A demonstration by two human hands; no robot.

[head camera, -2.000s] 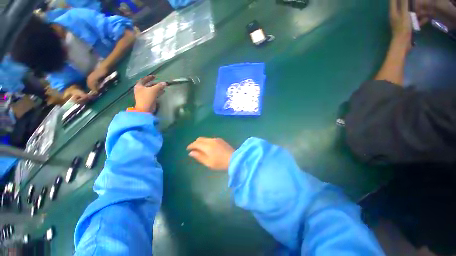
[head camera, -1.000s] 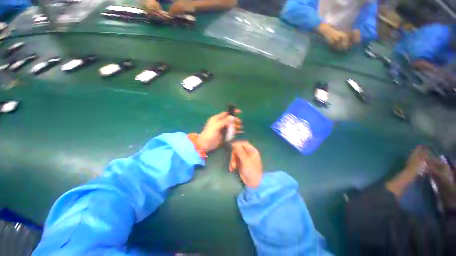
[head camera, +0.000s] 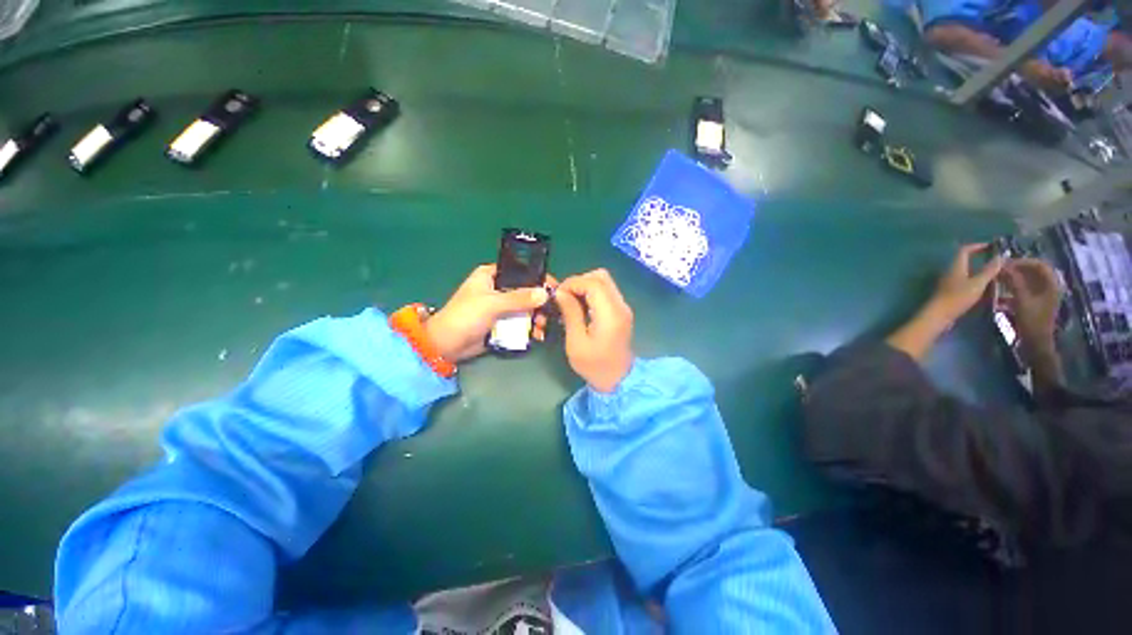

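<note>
My left hand [head camera: 474, 316] holds a black mobile phone [head camera: 521, 258] upright, its black end away from me and a white patch at the near end. My left thumb lies across its middle. My right hand [head camera: 596, 325] is at the phone's right edge, thumb and forefinger pinched together by my left thumb tip. Whether anything small is between these fingertips cannot be told. A blue tray [head camera: 731, 236] with a heap of white rings [head camera: 668, 238] sits on the table to the right, beyond my right hand.
Several phones, one of them here [head camera: 354, 124], lie in a row at the far left. Another phone [head camera: 709, 130] lies just behind the tray. A yellow-trimmed phone [head camera: 902, 161] lies far right. A clear tray [head camera: 621, 25] is at the far edge. A dark-sleeved person [head camera: 919, 409] works at the right.
The view has turned and moved closer. My left hand has brought a phone from the far side to in front of me, and my right hand has come to its edge.
</note>
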